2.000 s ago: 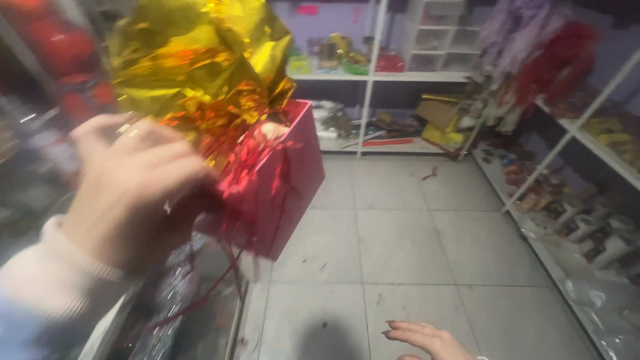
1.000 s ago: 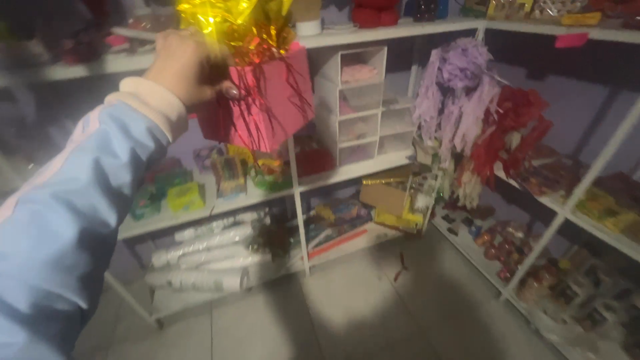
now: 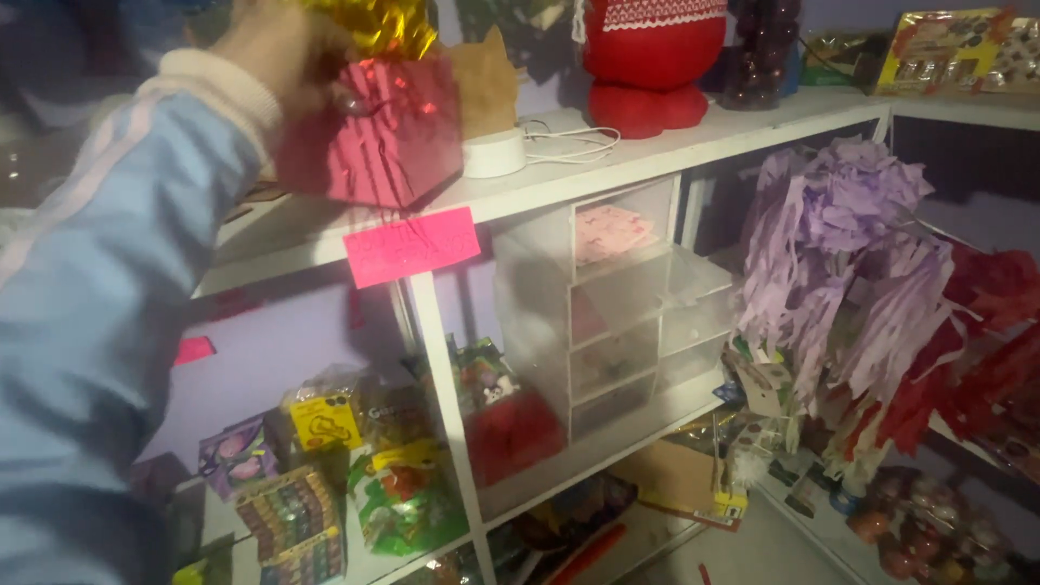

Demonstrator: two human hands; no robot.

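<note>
My left hand (image 3: 284, 49), in a light blue sleeve with a cream cuff, is at the upper left, blurred, closed on the pink gift box (image 3: 398, 134). Gold foil (image 3: 382, 24) and red shredded foil rise from the box's top, partly cut off by the view's edge. The box is at the front edge of the white upper shelf (image 3: 561, 175), above a bright pink paper sign (image 3: 413, 246). Whether its base rests on the shelf I cannot tell. Just right of the box are a white round device (image 3: 494, 153) with a cable and a brown cat-shaped piece (image 3: 485, 81). My right hand is out of view.
A red plush figure (image 3: 654, 65) stands farther right on the shelf. Below are a white drawer unit (image 3: 540, 317), candy bags (image 3: 402, 500) and a shelf post (image 3: 451, 406). Lilac tissue tassels (image 3: 861, 195) and red ones (image 3: 991, 301) hang at the right. A cardboard box (image 3: 670, 479) lies low down.
The view has swung up and closer to the shelves. My left hand has carried the pink box from over the floor to the upper shelf's edge. My right hand, seen low earlier, has left the view.
</note>
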